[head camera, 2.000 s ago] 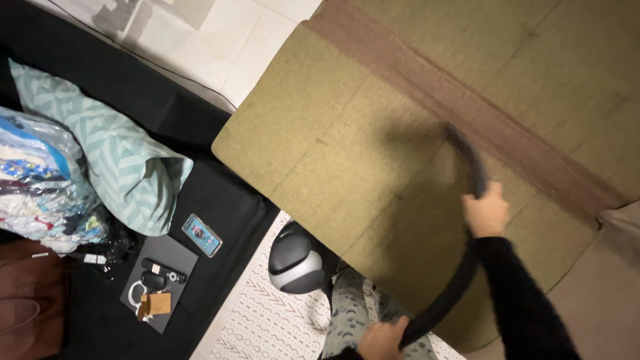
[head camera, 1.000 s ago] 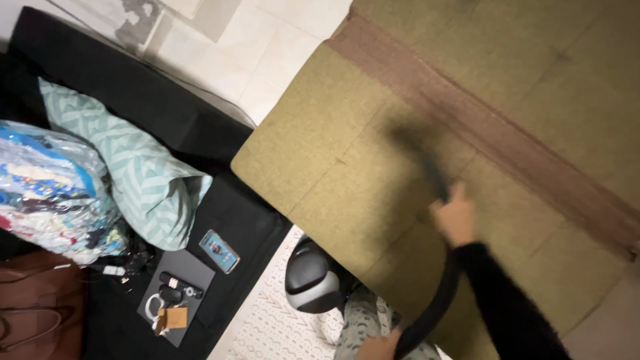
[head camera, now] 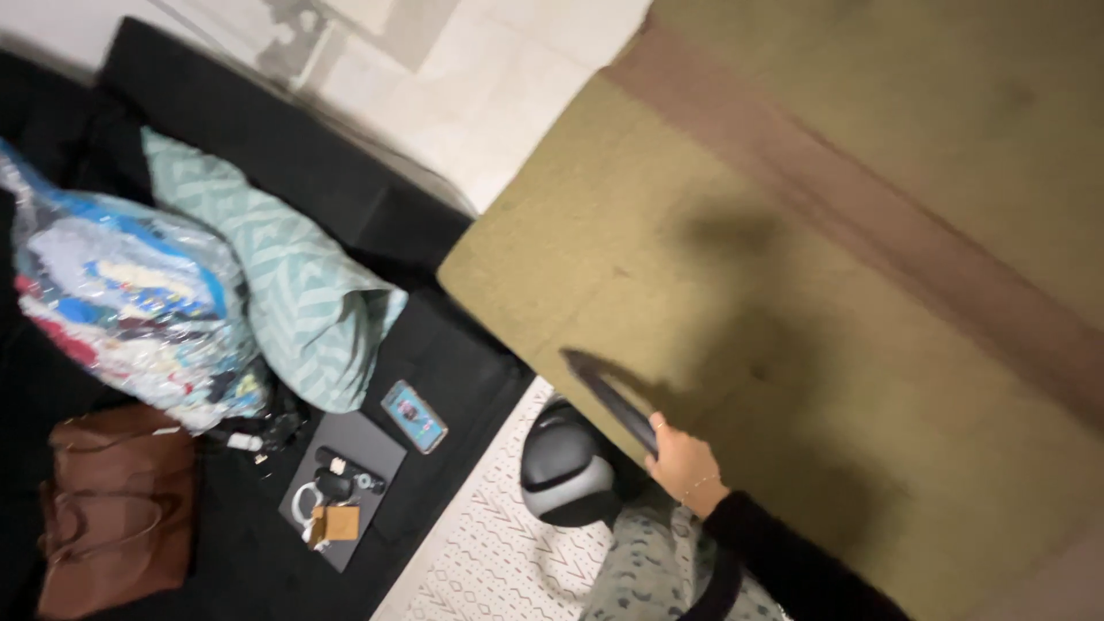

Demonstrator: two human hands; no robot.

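Note:
My right hand (head camera: pixel 687 466) is closed around the dark tube of a vacuum cleaner hose (head camera: pixel 611 398), at the lower edge of an olive-green fabric cushion or mattress (head camera: pixel 586 259). The tube's narrow end points up and left over that edge. Below the hand, a lower stretch of dark hose (head camera: pixel 718 591) runs out at the bottom of the view. The rounded black and grey vacuum cleaner body (head camera: pixel 567 470) stands on a patterned rug, left of my legs. My left hand does not show.
A black sofa (head camera: pixel 466 354) on the left holds a patterned pillow (head camera: pixel 297 285), a filled clear plastic bag (head camera: pixel 129 293), a brown leather handbag (head camera: pixel 125 509), a phone (head camera: pixel 415 417) and a grey laptop-like slab (head camera: pixel 345 431) with small items. A brown strip (head camera: pixel 862 216) crosses the green fabric.
My right hand has moved the tube from the middle of the green fabric to its near edge, close to the vacuum body. My left hand, earlier on the hose at the bottom, is out of view.

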